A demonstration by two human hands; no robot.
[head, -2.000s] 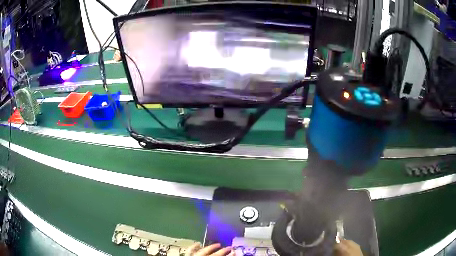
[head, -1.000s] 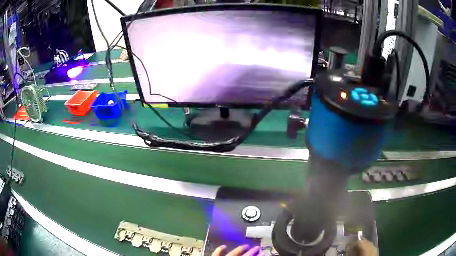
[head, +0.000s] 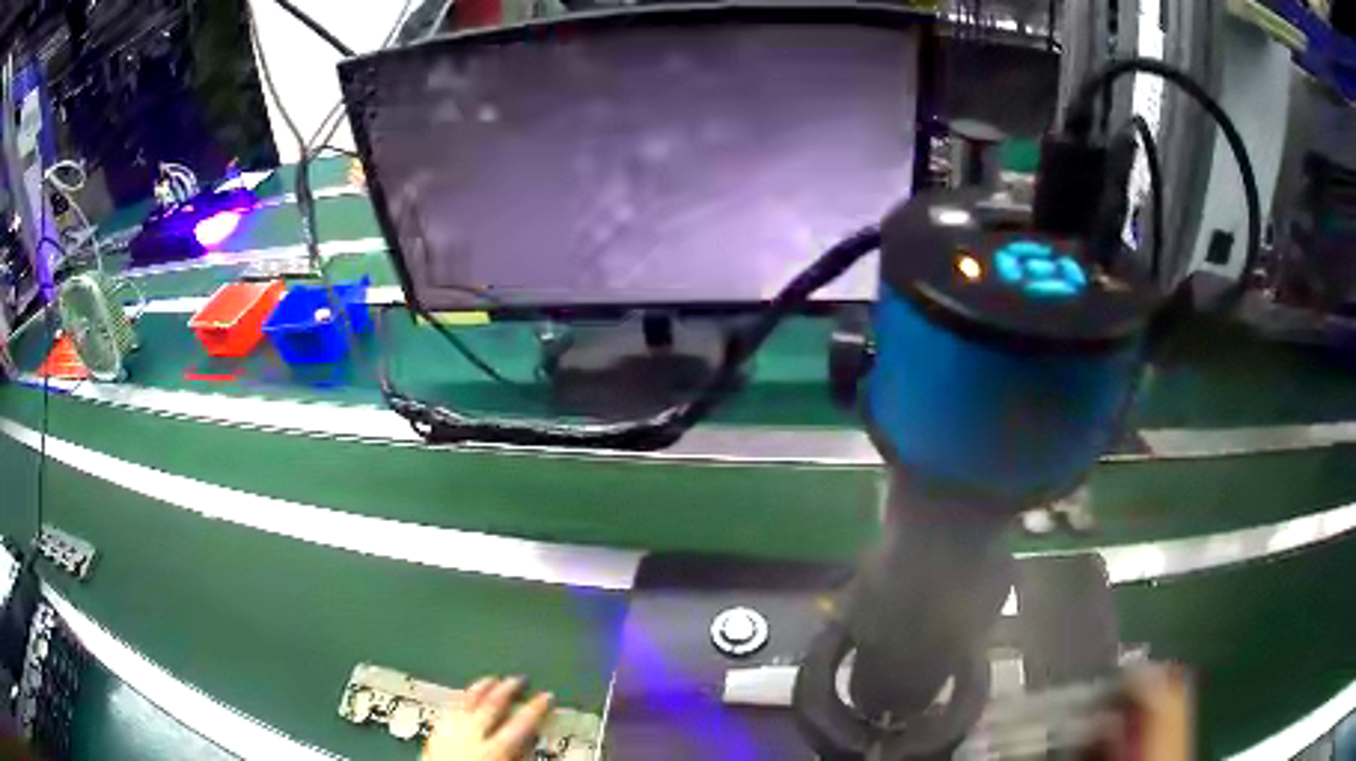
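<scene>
A tabbed strip (head: 390,703) lies on the green belt left of the dark base plate (head: 677,654). My left hand (head: 488,724), cut off by the lower edge, is over this strip's right part with fingers apart; contact is unclear. My right hand (head: 1160,721), blurred, is at the plate's right edge, closed on the end of another pale strip (head: 1048,721), also blurred. The blue microscope (head: 1004,394) stands over the plate, its ring light (head: 897,714) hiding part of it. A pale bar (head: 762,684) and a silver disc (head: 739,630) are on the plate.
The monitor (head: 640,164) shows a dim mauve blur. Black cables (head: 536,433) run before it. A red bin (head: 238,318), a blue bin (head: 317,323) and a fan (head: 97,324) are back left. Pale rails (head: 298,506) cross the belt. Dark ribbed racks (head: 42,662) are lower left.
My left hand has moved left from the base plate onto the belt strip. My right hand has moved right with a strip, now out from beneath the lens. The monitor picture has dimmed.
</scene>
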